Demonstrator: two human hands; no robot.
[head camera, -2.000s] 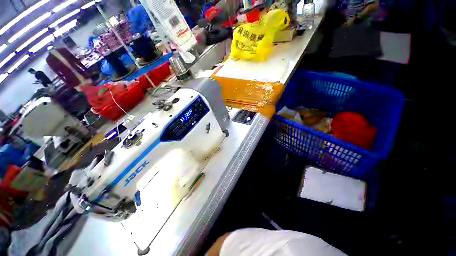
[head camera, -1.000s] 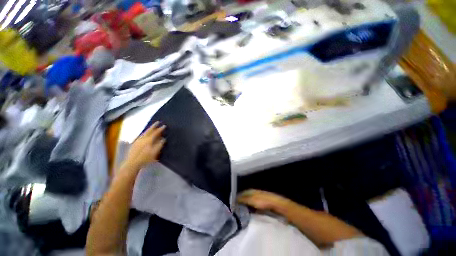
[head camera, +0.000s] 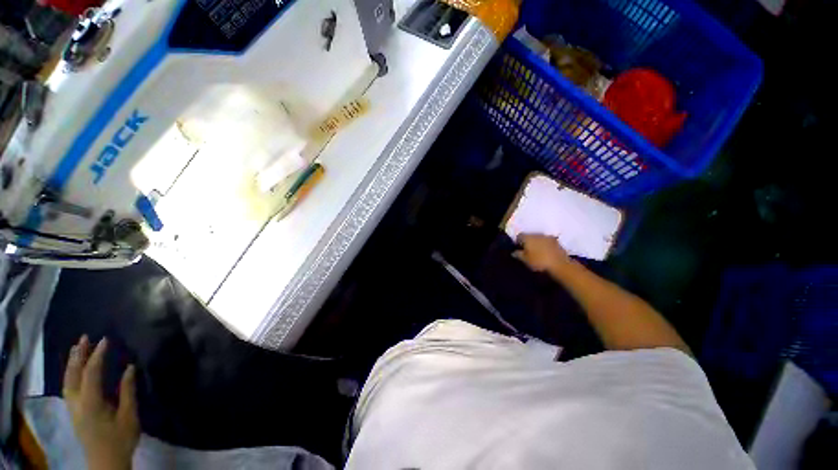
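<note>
A black cloth panel (head camera: 175, 353) lies over the left front of the sewing table, its upper edge by the needle area of the white JACK sewing machine (head camera: 101, 110). Pale grey cloth (head camera: 225, 457) shows below it. My left hand (head camera: 103, 404) lies on the black cloth at the lower left, fingers apart. My right hand (head camera: 544, 255) is away from the machine, at the lower left edge of a white rectangular board or pad (head camera: 565, 218). Its fingers are bent against a dark area. Whether they grip anything cannot be told.
A blue plastic basket (head camera: 707, 138) with a red bundle (head camera: 643, 106) stands at the upper right. Green and orange snips or tweezers (head camera: 301, 188), a yellowish printed strip (head camera: 345, 116) and a translucent pale piece (head camera: 230, 138) lie on the bed. A patterned strip (head camera: 368, 197) runs along the table edge.
The view has swung right and down. My right hand has left the cloth edge near the lap and reached out right to the white board. My left hand is still on the black cloth.
</note>
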